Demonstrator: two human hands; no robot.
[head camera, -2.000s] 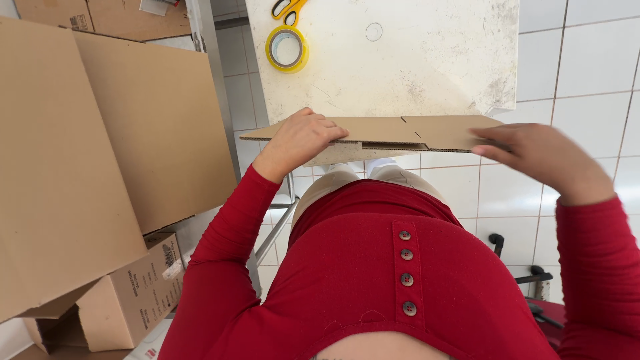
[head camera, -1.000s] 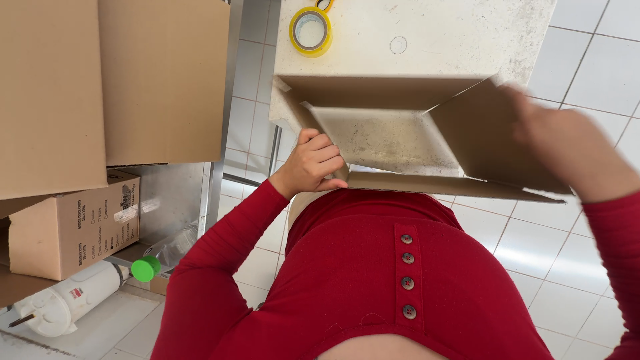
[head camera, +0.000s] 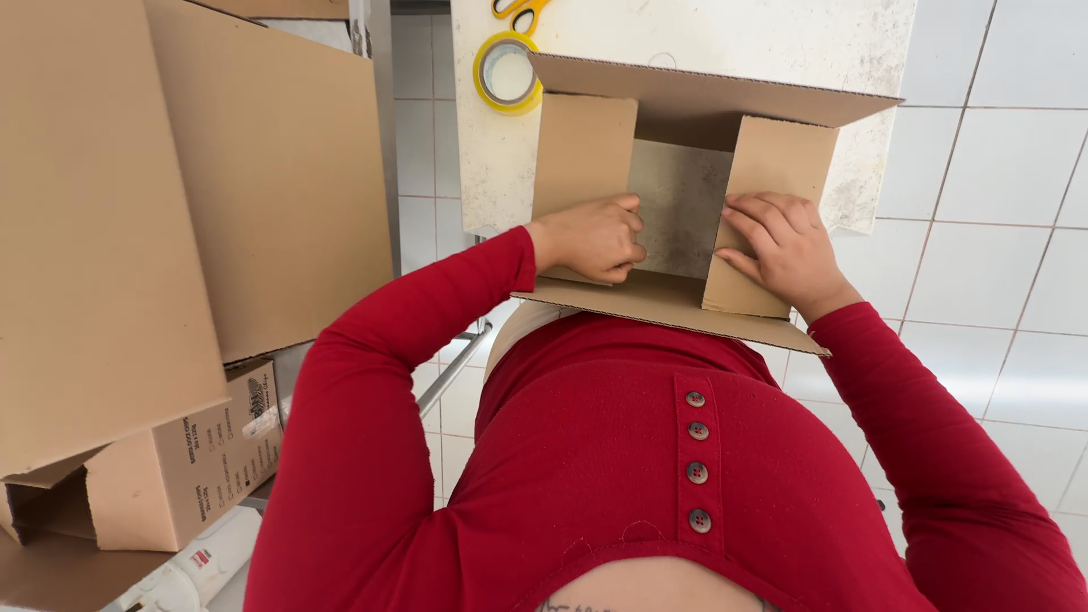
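Note:
An opened-out cardboard box (head camera: 684, 293) stands on the near end of a white table, its two short flaps folded inward and its two long flaps spread outward. My left hand (head camera: 597, 238) presses on the left short flap (head camera: 586, 153) with its fingers curled at the inner edge. Flat on the right short flap (head camera: 778, 161) lies my right hand (head camera: 786, 246), fingertips at that flap's inner edge. Between the flaps the inside of the box shows. Beyond the box's far left corner are a roll of clear tape with a yellow edge (head camera: 483, 75) and yellow-handled scissors (head camera: 523, 17).
The white table (head camera: 722, 30) extends away from me. At my left are large cardboard sheets or boxes (head camera: 289, 178), a smaller printed carton (head camera: 217, 450) and a white cylindrical container (head camera: 217, 552). A metal table leg (head camera: 455, 370) stands near the box, over a tiled floor (head camera: 1003, 280).
The cardboard was flat two seconds ago, then opened into a box shape. Both short flaps are now folded in. My right hand has moved from the box's right side onto the right flap.

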